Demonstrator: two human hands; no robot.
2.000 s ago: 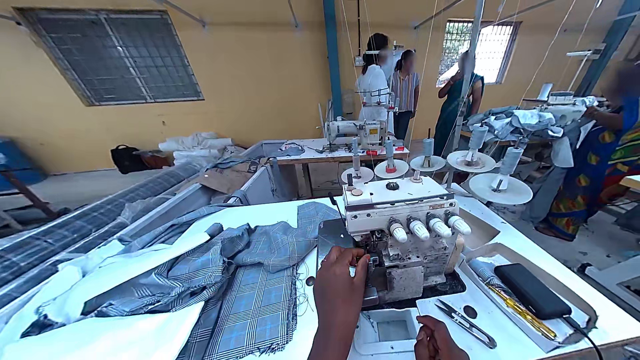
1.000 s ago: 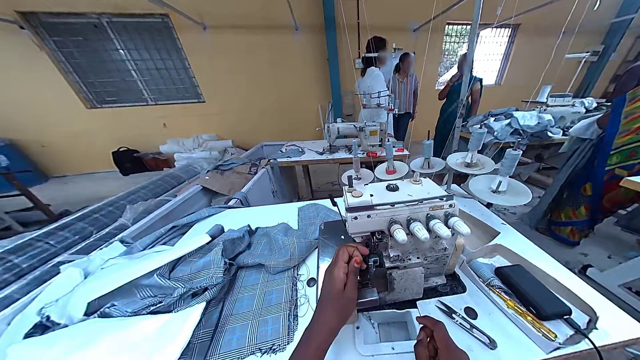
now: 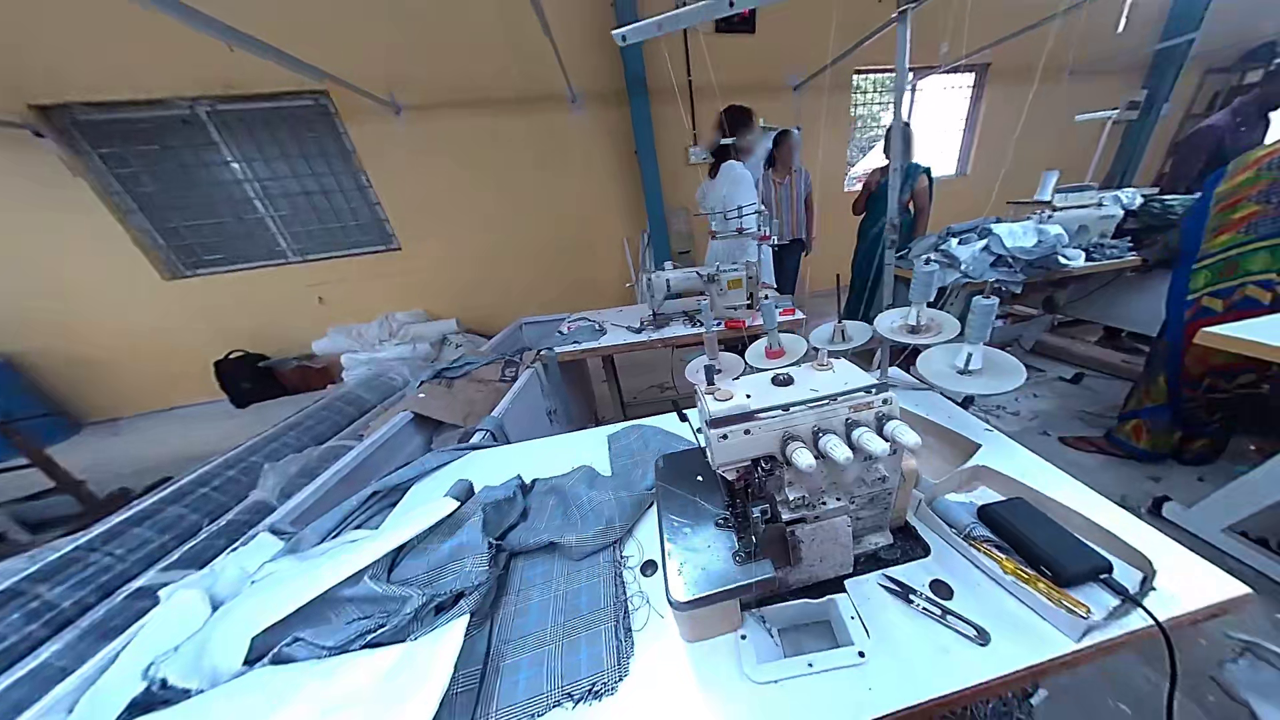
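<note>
Neither of my hands is in view. An overlock sewing machine (image 3: 800, 470) with white tension knobs stands on the white table (image 3: 700, 690). A metal cloth plate (image 3: 700, 520) covers its left front, and a square frame (image 3: 805, 640) lies before it. Grey plaid fabric (image 3: 560, 610) with a frayed edge and white fabric (image 3: 370, 680) are spread left of the machine. A pair of thread snips (image 3: 935, 608) lies to the right of the frame. Beside the snips, a tray (image 3: 1135, 560) holds a black power bank (image 3: 1043, 541) with a cable and a yellow tool or pen (image 3: 1030, 580).
Thread cones (image 3: 980, 325) stand on round holders behind the machine. A second sewing machine (image 3: 700, 285) is beyond them. Several people are farther back, one in a teal garment (image 3: 885, 240); a patterned garment (image 3: 1220, 270) shows at the right. Fabric rolls (image 3: 210, 510) lie left.
Both hands have left the view. A second ago my left hand was at the front of the overlock machine and my right hand was near the snips. The fabric lies much as before.
</note>
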